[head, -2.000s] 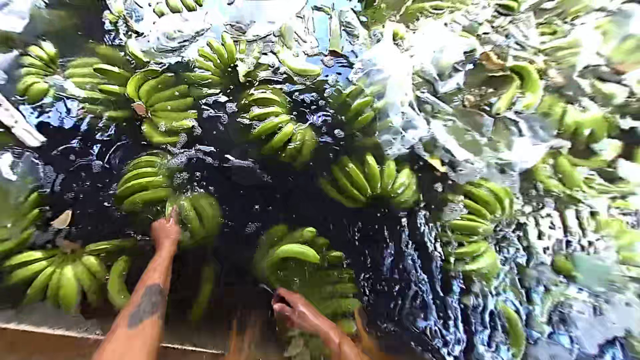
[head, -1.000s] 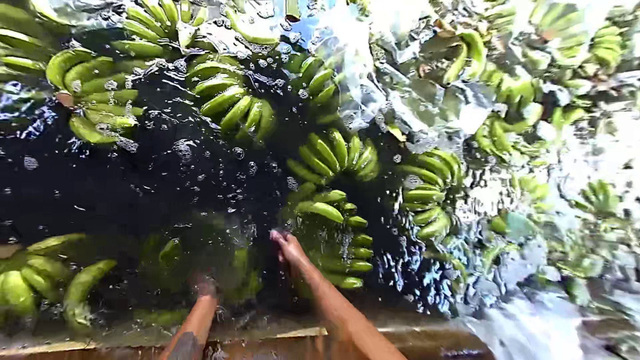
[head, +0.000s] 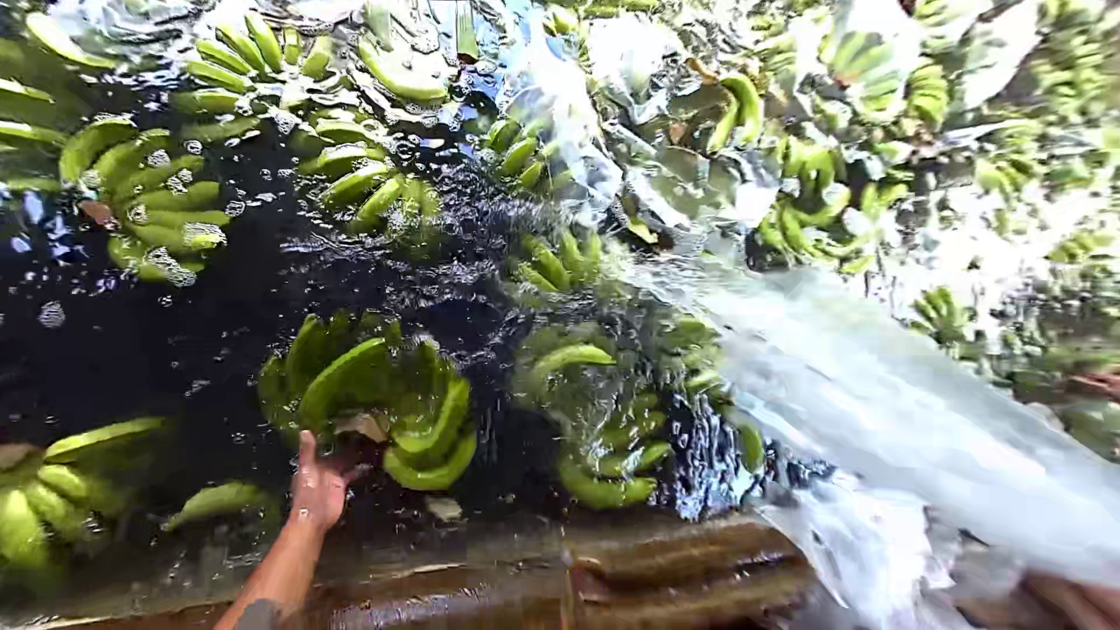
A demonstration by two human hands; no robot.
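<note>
My left hand (head: 319,490) is at the near side of a cluster of green bananas (head: 429,411) in dark water. Its fingers are spread beside the cut crown; whether they touch it is unclear. A blurred, skin-coloured shape at the lower right corner looks like my right hand (head: 1072,604), mostly cut off and partly covered by a long, pale, translucent plastic sheet (head: 875,394). Whether it grips the sheet cannot be told. The sheet stretches from mid-frame down to the right edge. Another banana cluster (head: 604,420) lies partly under water, right of the first.
A wet brown tank edge (head: 455,586) runs along the bottom. More banana clusters (head: 157,201) float at the left and top. At the upper right, bananas (head: 805,201) mix with crumpled clear plastic (head: 560,114). A small reddish-brown shape (head: 1098,383) shows at the right edge.
My right hand has left the bananas near the middle and moved right. My left hand has risen partly out of the water, beside a cluster now clearly visible. The long pale streak of plastic is new.
</note>
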